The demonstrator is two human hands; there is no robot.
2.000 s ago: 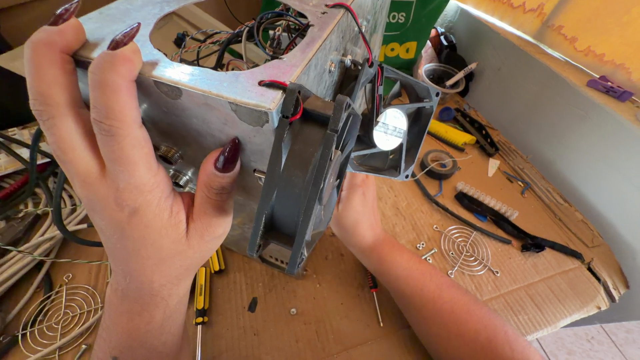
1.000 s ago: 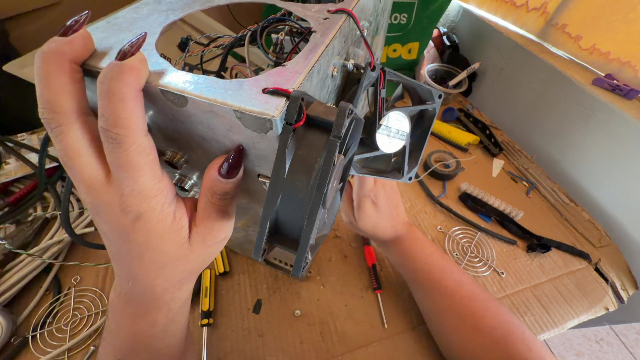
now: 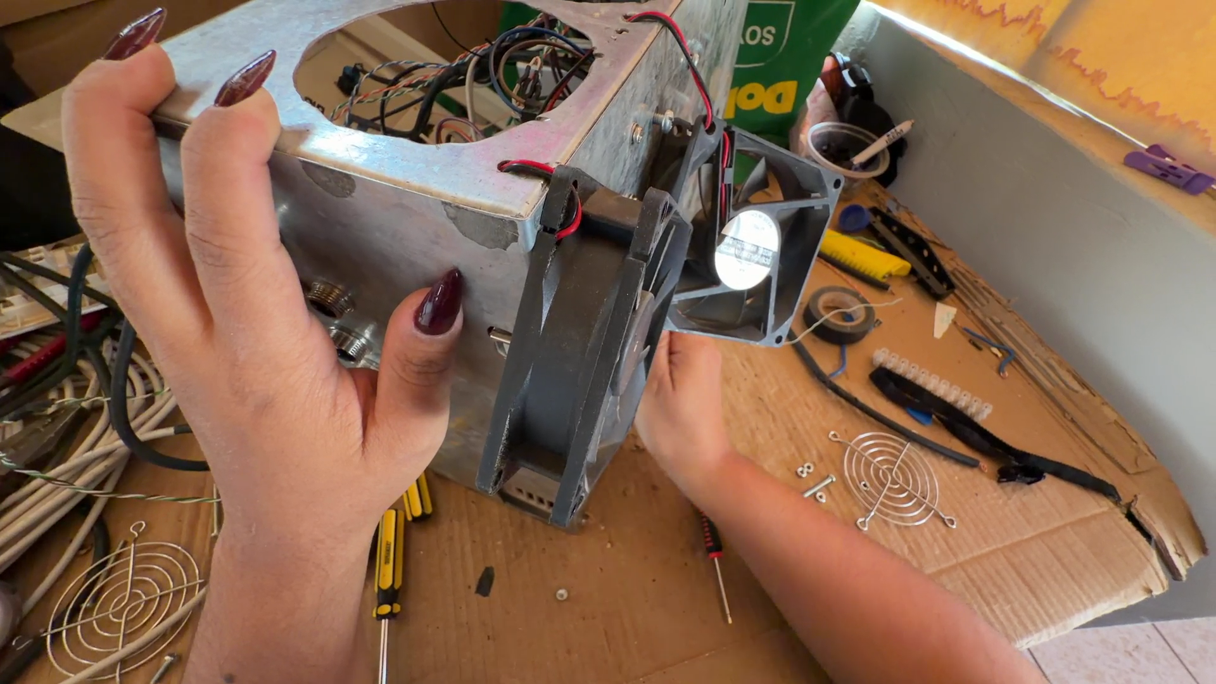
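My left hand [image 3: 285, 313] lies against a metal enclosure [image 3: 399, 176], two fingertips over its top edge and the thumb on its side face. The enclosure is tilted and has a large round cut-out with bundled wires [image 3: 513, 76] inside. Two black cooling fans hang at its near corner on red and black leads: one edge-on [image 3: 584, 351], the other [image 3: 750, 247] with a shiny round label facing me. Behind and below the fans is my right hand [image 3: 684, 399]; its fingers are hidden, so what it touches does not show.
On the cardboard lie a yellow-black screwdriver [image 3: 389, 560], a red-black screwdriver [image 3: 712, 541], wire fan guards [image 3: 891, 478] [image 3: 125, 603], small screws [image 3: 819, 484], a roll of black tape [image 3: 840, 315] and a terminal strip [image 3: 931, 385]. Cables [image 3: 85, 475] crowd the left; a cup [image 3: 845, 152] stands at the back.
The red-black screwdriver showed more of its handle a second ago; my right forearm now lies nearer to it and covers part of the view there. My left hand keeps its place on the enclosure.
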